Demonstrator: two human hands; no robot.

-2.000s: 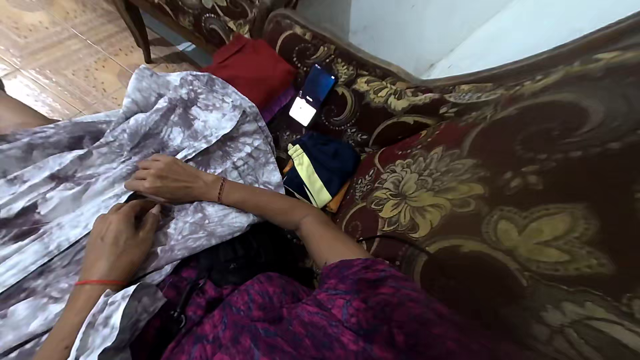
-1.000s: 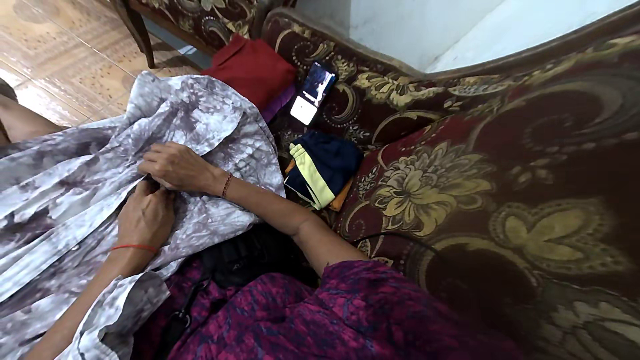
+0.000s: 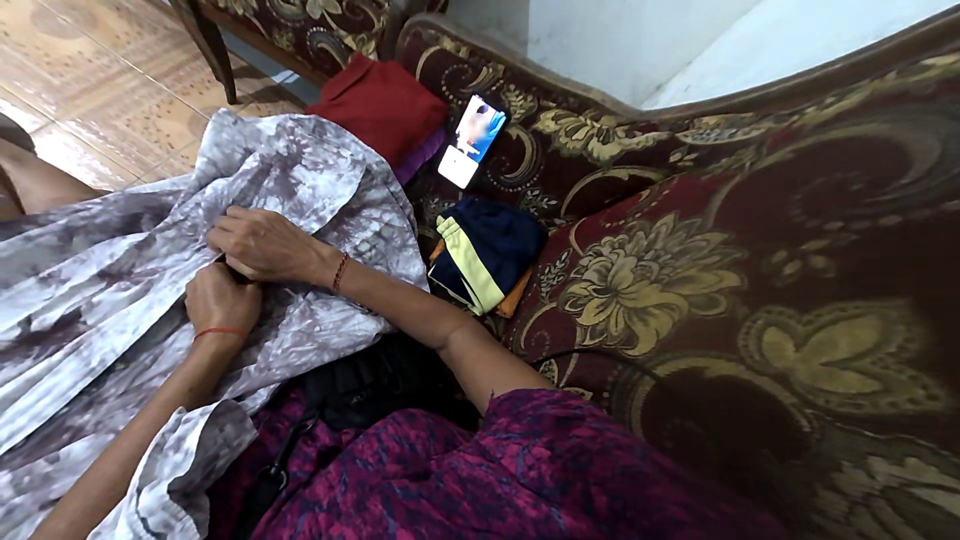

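A white cloth with grey-purple mottling (image 3: 300, 176) lies in folds over my lap and spreads left. On it, my right hand (image 3: 262, 244) is bent with curled fingers at the fabric; a reddish bracelet circles its wrist. Just below, my left hand (image 3: 223, 300), with a red thread at the wrist, is closed and almost touches the right one. Between the hands shows a small dark thing (image 3: 238, 275), mostly covered, and I cannot tell what it is. Both sets of fingertips are largely hidden, though they appear to grip the cloth.
A folded red cloth (image 3: 382, 109), a lit smartphone (image 3: 471, 142) and folded navy and yellow clothing (image 3: 499, 244) lie on the floral sofa (image 3: 645, 289). A black bag (image 3: 382, 379) rests by my lap. A wooden furniture leg (image 3: 210, 56) stands on the tiled floor.
My left hand has moved up and right, closer to my right hand, and its fingers have closed more. My right hand has shifted slightly upward. The picture on the phone screen has changed.
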